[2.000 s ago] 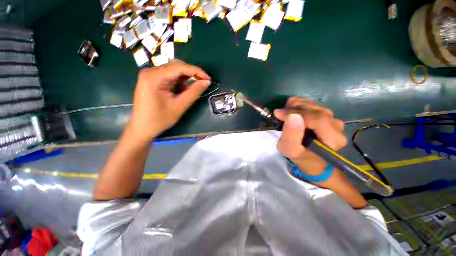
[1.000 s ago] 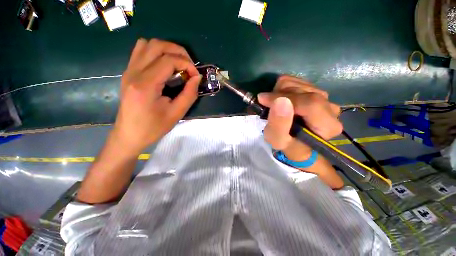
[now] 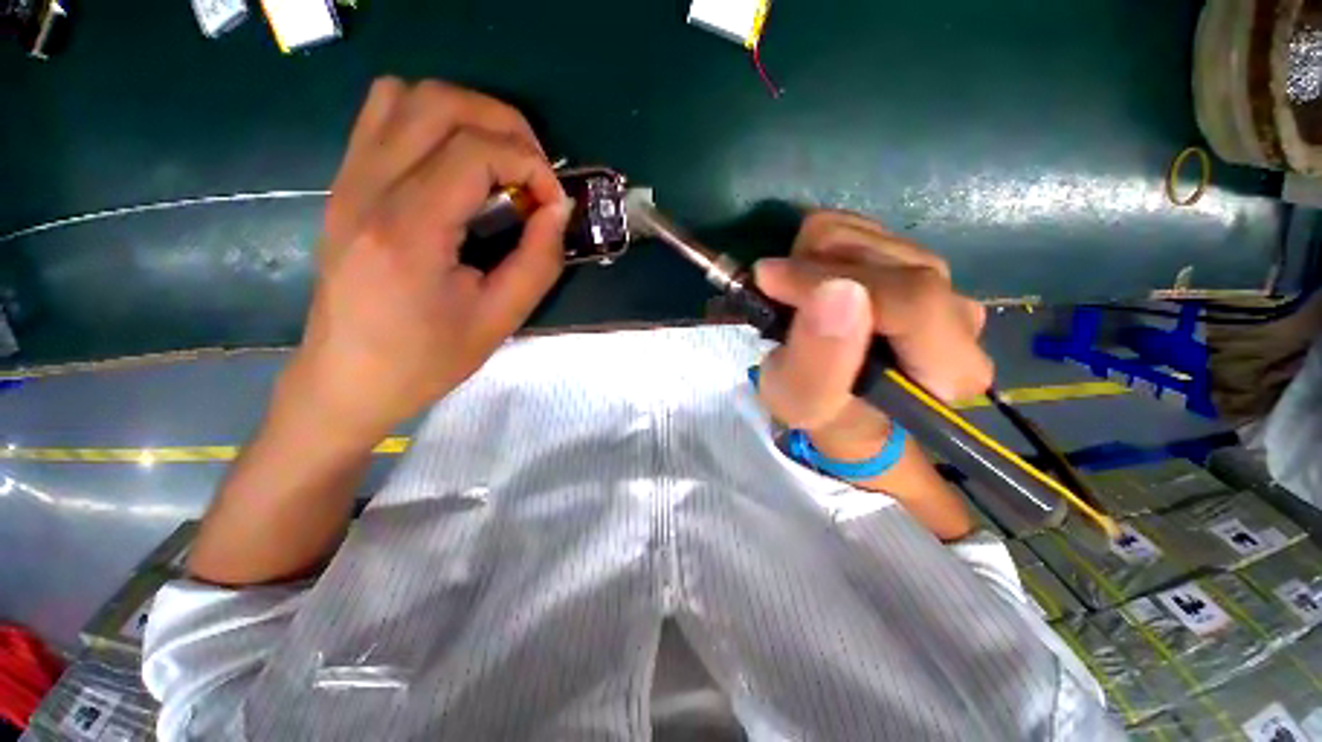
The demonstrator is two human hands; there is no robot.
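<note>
A small dark device housing with a shiny rim [image 3: 596, 215] lies on the green mat in front of me. A pale pad [image 3: 639, 199] shows at its right edge. My left hand [image 3: 442, 232] pinches a battery with a yellow-orange edge [image 3: 503, 205] at the housing's left side; the fingers hide most of it, and its leads cannot be made out. My right hand [image 3: 874, 319] holds the soldering iron [image 3: 957, 435] like a pen. Its metal tip is at the housing's right edge, by the pale pad; whether it touches is unclear.
Loose batteries [image 3: 302, 18] lie at the top edge, one with a red lead [image 3: 729, 18]. Solder wire [image 3: 174, 212] runs in from the left. A round tan container [image 3: 1258, 84] and a yellow-brown ring [image 3: 1189, 176] are at the right. Another dark housing [image 3: 32, 26] is top left.
My left hand has brought the battery to the housing, and the iron's tip has stayed near the housing's right side. The view has shifted, so the battery heap is mostly out of frame.
</note>
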